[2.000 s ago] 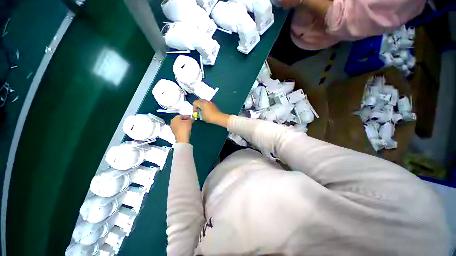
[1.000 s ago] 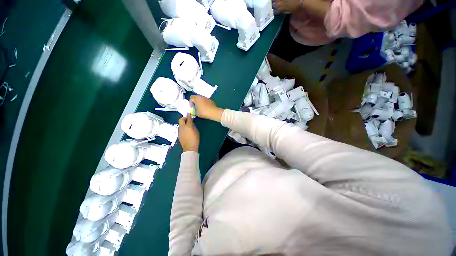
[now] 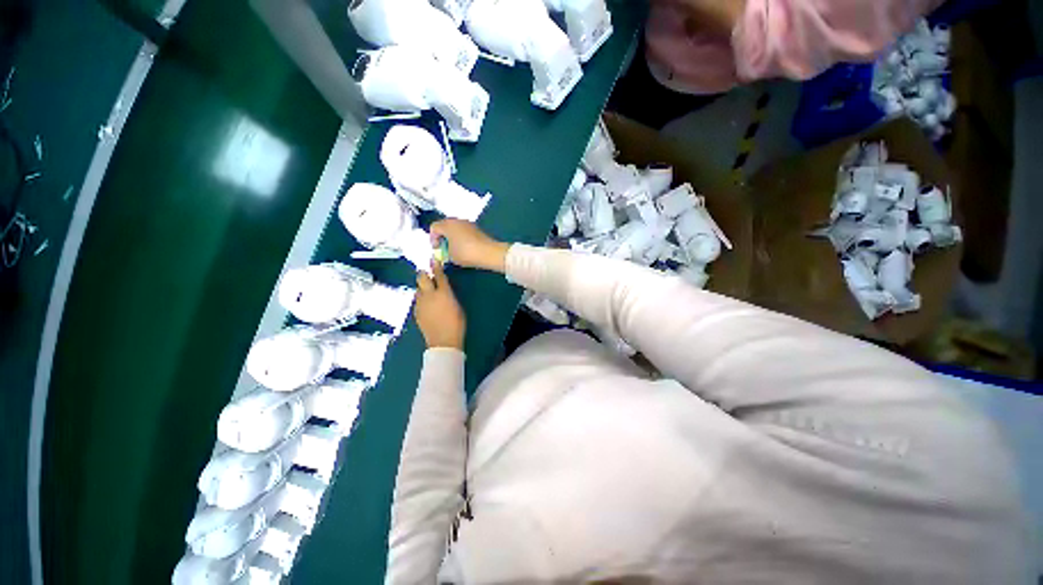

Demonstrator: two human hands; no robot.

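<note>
A white security camera [image 3: 375, 213] lies on the dark green bench, its mounting bracket [image 3: 414, 248] pointing toward me. My right hand [image 3: 467, 243] is at the upper side of the bracket end, its fingers closed on a small yellow-green item [image 3: 442, 249]. My left hand [image 3: 439, 311] is just below, its fingertips closed at the tip of the same bracket. The fingers hide the bracket's end, and any small part between them is too small to tell. Another camera [image 3: 415, 158] lies just beyond, its bracket beside my right hand.
A row of white cameras [image 3: 292, 359] runs down the bench edge beside the green conveyor [image 3: 149, 309]. More cameras [image 3: 418, 86] lie farther up, below a metal post [image 3: 311, 57]. A person's pink sleeve [image 3: 801, 40] is at the top. Boxes of white parts [image 3: 646, 217] and a blue crate [image 3: 826, 105] stand right.
My left hand has moved up and right from the bracket's near side to below its tip, turning upright. My right hand has shifted slightly left and up. The person in pink has moved slightly.
</note>
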